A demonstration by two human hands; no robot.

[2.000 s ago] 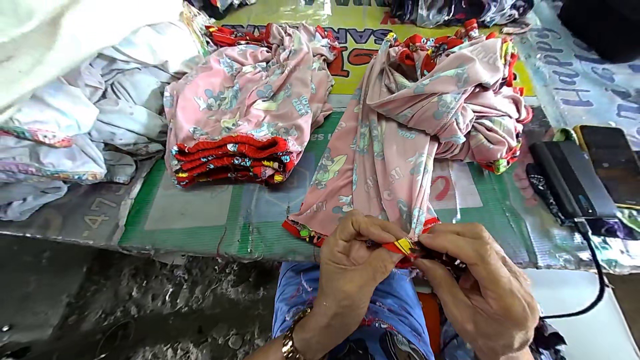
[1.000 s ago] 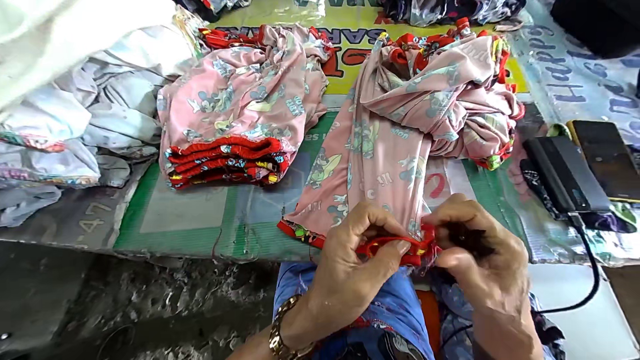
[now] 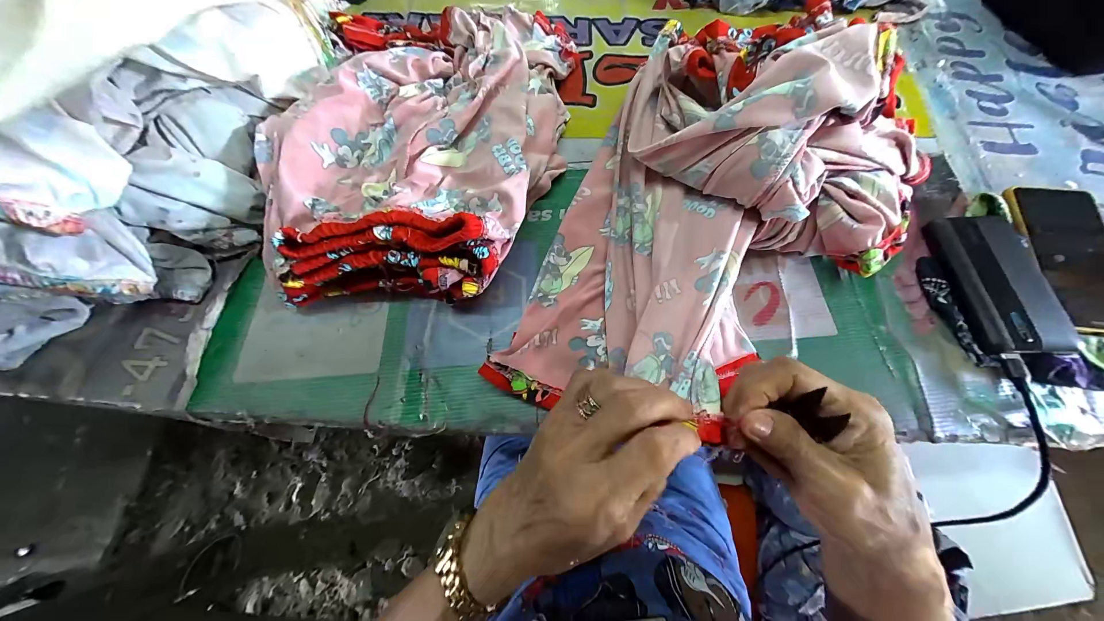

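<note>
A pink cartoon-print garment (image 3: pixel 638 259) with red patterned trim lies over the table's front edge, its upper part bunched up. My left hand (image 3: pixel 595 466), wearing a ring and a gold bracelet, pinches the red hem (image 3: pixel 711 429) at the garment's near end. Close beside it, my right hand (image 3: pixel 811 457) grips the same hem between thumb and forefinger. A small dark pointed object (image 3: pixel 815 414) shows within the right hand; its kind is unclear. Left of this garment sits a stack of similar pink garments (image 3: pixel 414 147), their red gathered bands (image 3: pixel 388 254) facing me.
Pale grey and white cloth (image 3: pixel 129 172) is heaped at the left. On the right lie a black power bank (image 3: pixel 1000 285) with a plugged cable (image 3: pixel 1039 466) and a dark phone (image 3: pixel 1061 250). Printed plastic sheeting (image 3: pixel 285 345) covers the table, whose front edge runs just above my lap.
The back of my left hand has turned upward over the hem, and the red trim between my fingers is less exposed than one second ago. Both hands stay at the garment's near end.
</note>
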